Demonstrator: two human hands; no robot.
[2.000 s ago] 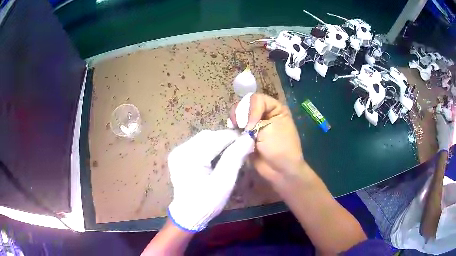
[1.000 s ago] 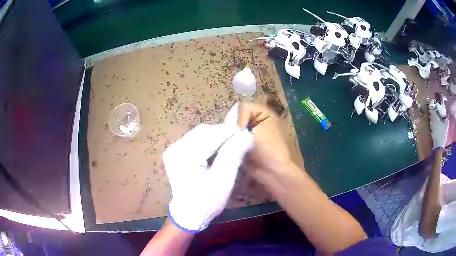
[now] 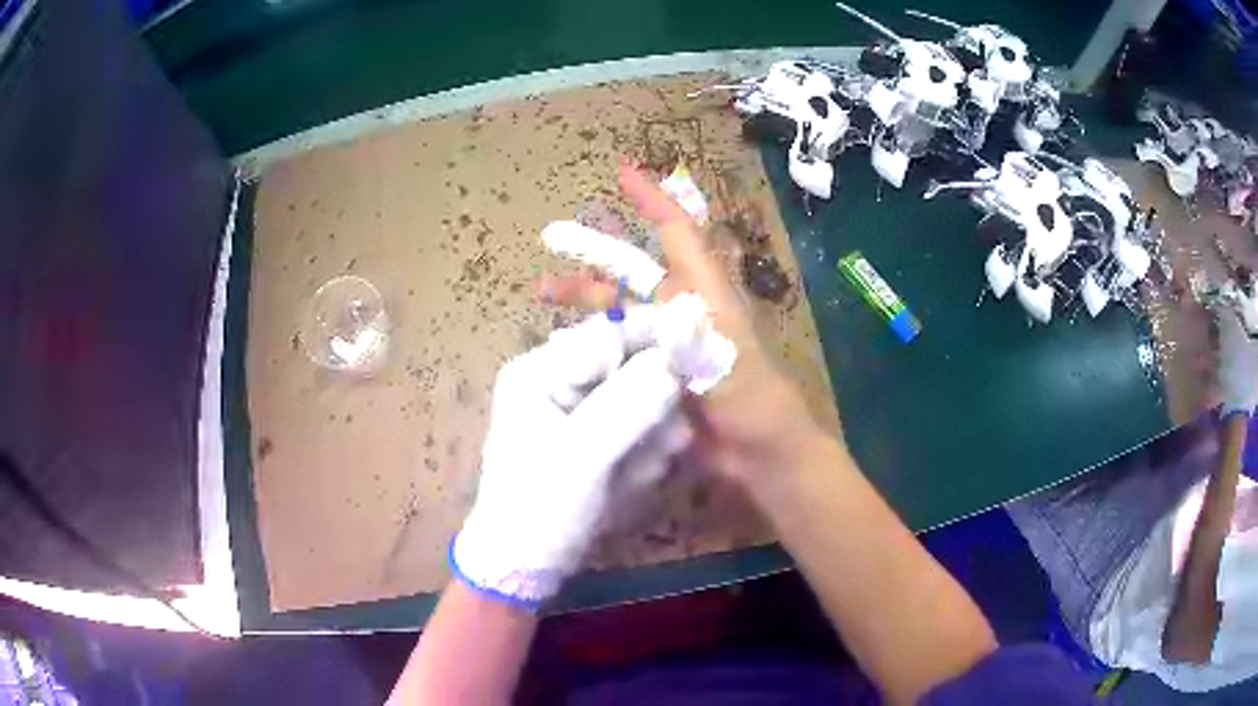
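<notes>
My left hand (image 3: pixel 559 448), in a white knitted glove with a blue cuff, is closed in against the palm side of my right hand. A small dark blue bit (image 3: pixel 617 301) shows at its fingers; what it holds is hidden. My right hand (image 3: pixel 704 304) is bare and blurred, its fingers spread, with a white sleeve (image 3: pixel 600 254) on one finger. A bunched white shape (image 3: pixel 704 352) lies between the hands; I cannot tell if it is glove or part. The white bottle (image 3: pixel 683 193) stands behind my right hand, partly covered.
A clear cup (image 3: pixel 348 327) with white bits stands on the stained brown board (image 3: pixel 345 483). A green and blue pack (image 3: pixel 879 295) lies on the green surface, below white part-assembled units (image 3: pixel 1035 221). A dark panel (image 3: pixel 104 317) is at left, a person's arm (image 3: pixel 1207 538) at right.
My right hand has opened from its pinch, its fingers now spread up and left across the bottle. The thin yellowish tip seen at its fingers is out of sight. My left hand has shifted slightly right.
</notes>
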